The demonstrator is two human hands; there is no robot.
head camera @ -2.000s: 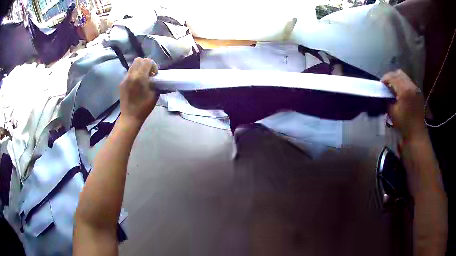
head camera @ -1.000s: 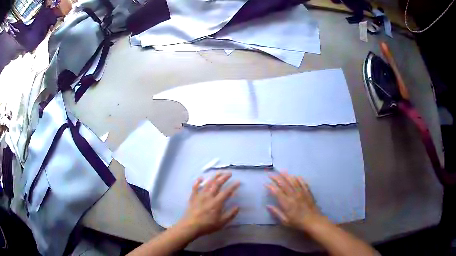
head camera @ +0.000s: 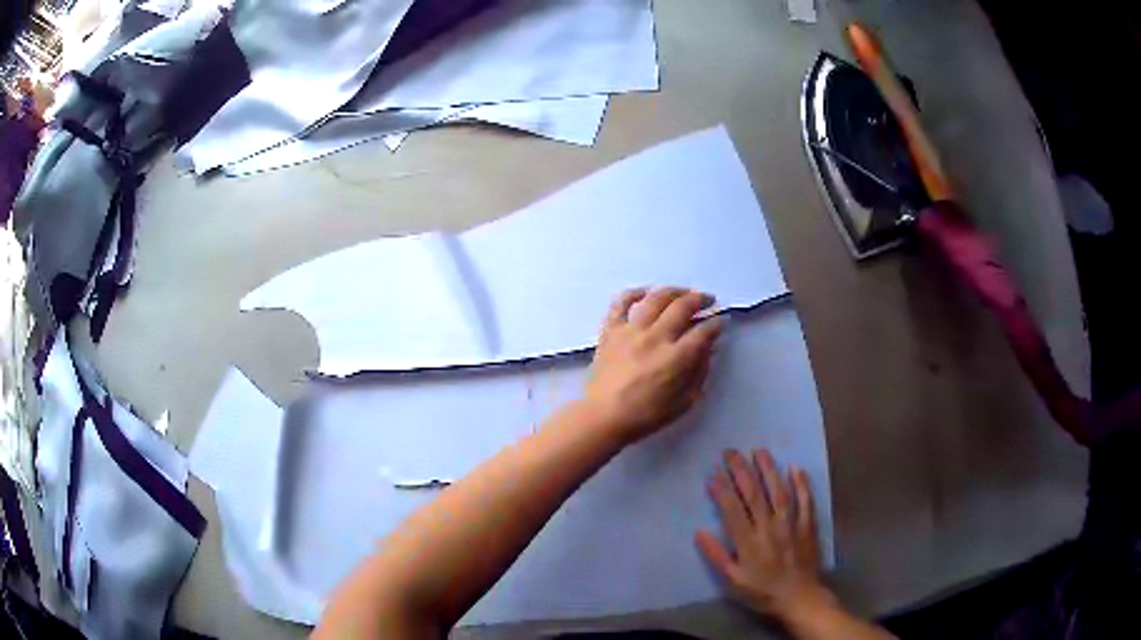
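The pale blue-white front panel [head camera: 626, 238] lies flat with its curved armhole cut-out at the left. A thin dark seam allowance [head camera: 488, 366] runs across it. My left hand [head camera: 653, 363] is on the seam toward its right part, fingers bent and close together; whether it pinches the seam edge is unclear. My right hand [head camera: 767, 531] lies flat with spread fingers on the panel's lower right. A short dark pocket line [head camera: 422, 484] shows partly; my left forearm hides the rest. The steam iron [head camera: 863, 156] rests on the table beyond the panel's right end.
The padded table [head camera: 932, 375] is grey-beige. Other pale panels [head camera: 526, 56] lie at the far edge. Crumpled pale and purple garment pieces [head camera: 125, 500] lie at the left. A maroon hose [head camera: 1001, 294] runs from the iron toward the right edge.
The panel was held up, then laid flat under both hands. Since then my left hand has moved up and right onto the seam, and my right hand sits nearer the panel's right end. The view has shifted.
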